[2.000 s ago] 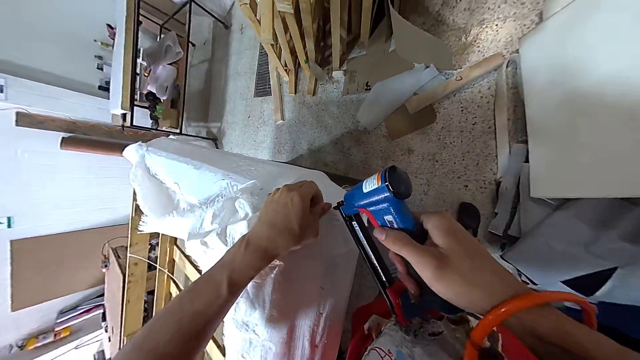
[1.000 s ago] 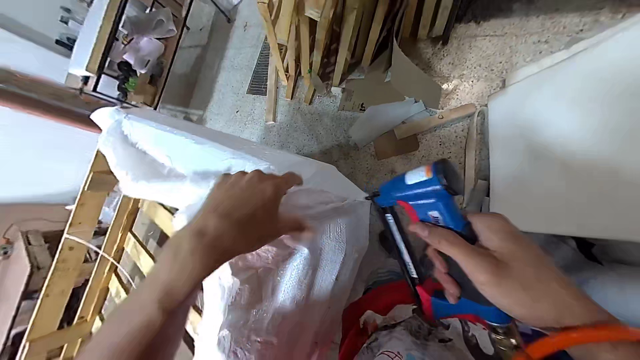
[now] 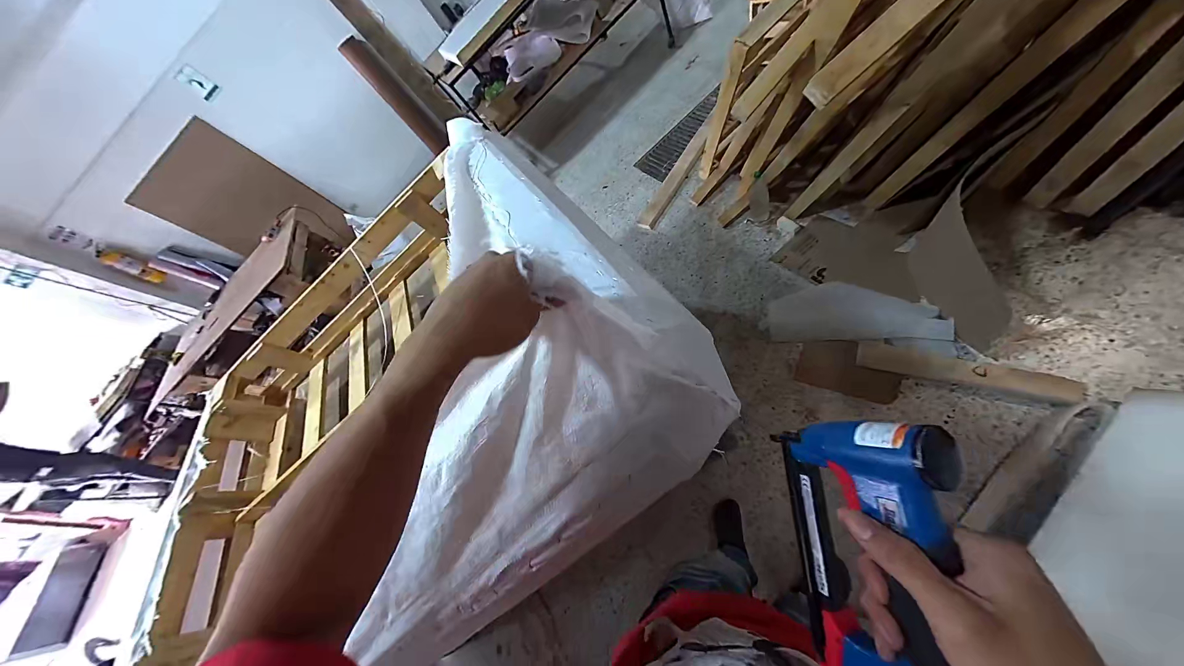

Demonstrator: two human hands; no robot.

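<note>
White woven fabric [image 3: 555, 462] covers one side and the top edge of a wooden frame [image 3: 314, 370]. My left hand [image 3: 518, 296] grips a bunched fold of it near the top edge, and creases fan out below; the fingertips are mostly hidden in the cloth. At the lower right my right hand [image 3: 962, 583] is closed round the handle of a blue pneumatic stapler [image 3: 869, 472] with a black magazine and red trigger area. The stapler's nose points left, a short way from the fabric's corner and apart from it.
Wooden frames [image 3: 860, 102] are stacked at the upper right. Cardboard [image 3: 860, 259] and a wooden strip [image 3: 971, 370] lie on the floor beyond the stapler. A pale padded panel [image 3: 1119, 536] is at the right edge. A metal rack [image 3: 555, 83] stands at the back.
The stapler was at the fabric's corner one second ago and is now apart from it. My left hand has moved along the fabric and now grips a fold. The view has turned noticeably.
</note>
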